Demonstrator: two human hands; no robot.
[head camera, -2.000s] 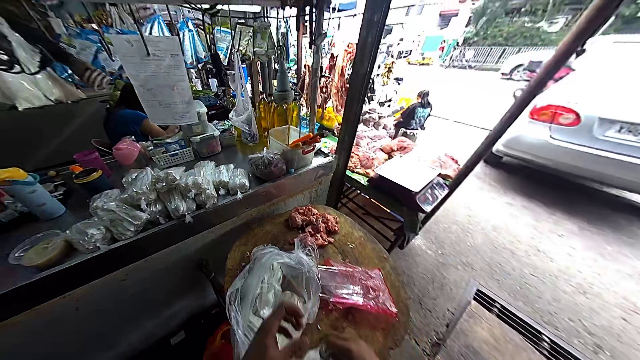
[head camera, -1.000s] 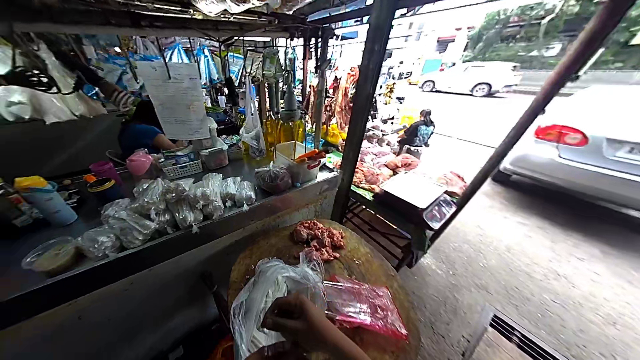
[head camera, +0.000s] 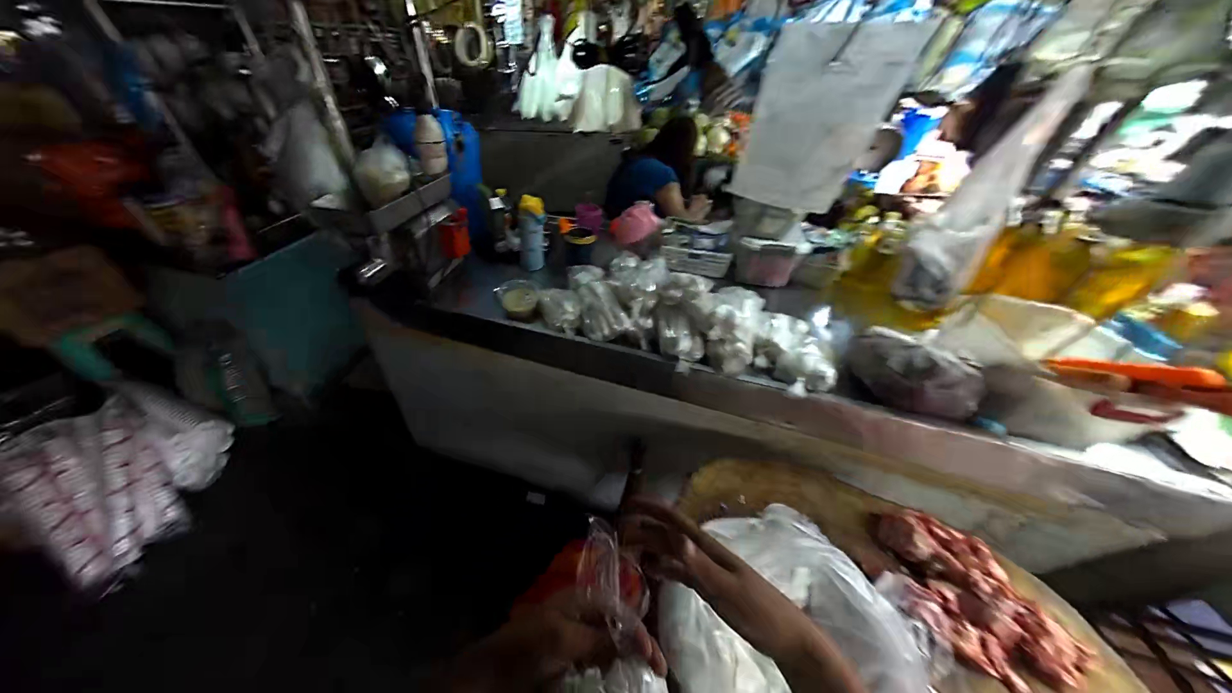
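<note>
My left hand (head camera: 568, 630) is closed on a clear plastic bag (head camera: 599, 568) at the lower middle. Beside it, my right hand (head camera: 664, 541) reaches over from the right with bent fingers near the top of that bag; blur hides whether it grips the plastic. Under and beside my right forearm lies a white plastic bag (head camera: 818, 568) on the round wooden chopping block (head camera: 736, 486). A heap of cut raw meat (head camera: 991, 597) sits on the block to the right of this bag. Something red (head camera: 553, 577) shows behind the clear bag.
A counter (head camera: 616, 361) crosses behind the block, with tied clear bags (head camera: 674, 313), a tub (head camera: 520, 298) and a spray can (head camera: 531, 233). A person in blue (head camera: 654, 178) sits beyond. Patterned sacks (head camera: 96, 481) are at left; a white sheet (head camera: 828, 111) hangs above.
The view has swung left. My hands, earlier over the white bag on the block, are now at its left side, with a clear bag in my left hand.
</note>
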